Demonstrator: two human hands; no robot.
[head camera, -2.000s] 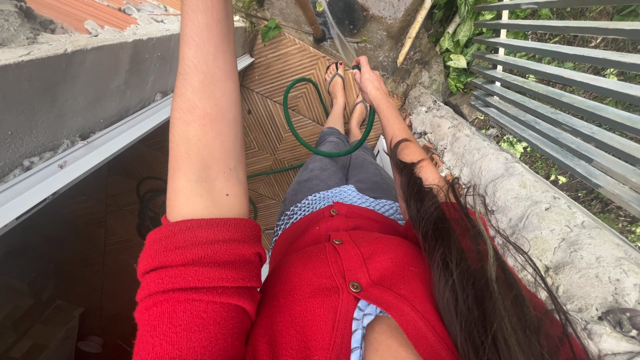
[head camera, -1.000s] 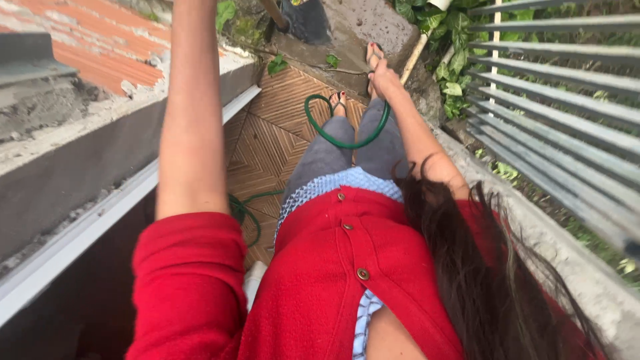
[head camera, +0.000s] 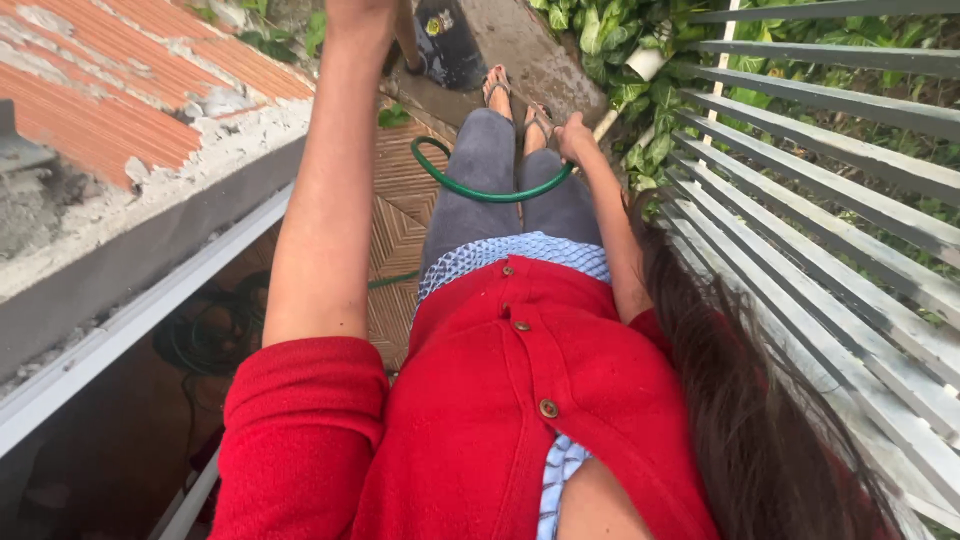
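Observation:
My right hand (head camera: 574, 136) is closed around the end of a green garden hose (head camera: 491, 196), near my right foot in the view. The hose bends in a wide loop across my thighs. A thin blurred streak, perhaps water, runs from this hand towards the upper left. My left arm reaches up to the top edge, where only the base of my left hand (head camera: 361, 13) shows; its fingers are out of view. Just right of it stands a wooden handle (head camera: 406, 36), beside a dark, wet object (head camera: 451, 49) that I cannot identify. Whether my left hand holds the handle is hidden.
A broken brick and cement wall top (head camera: 172, 172) borders the left, with a white metal edge below it. Coiled hose (head camera: 214, 330) lies on the shaded floor. My sandalled feet are by a wet concrete slab (head camera: 551, 56). A grey slatted fence (head camera: 825, 142) and leafy plants line the right.
My feet have stepped forward, from the patterned floor towards the wet slab. My right hand still holds the hose, and its loop has shifted over my legs. The view has moved forward.

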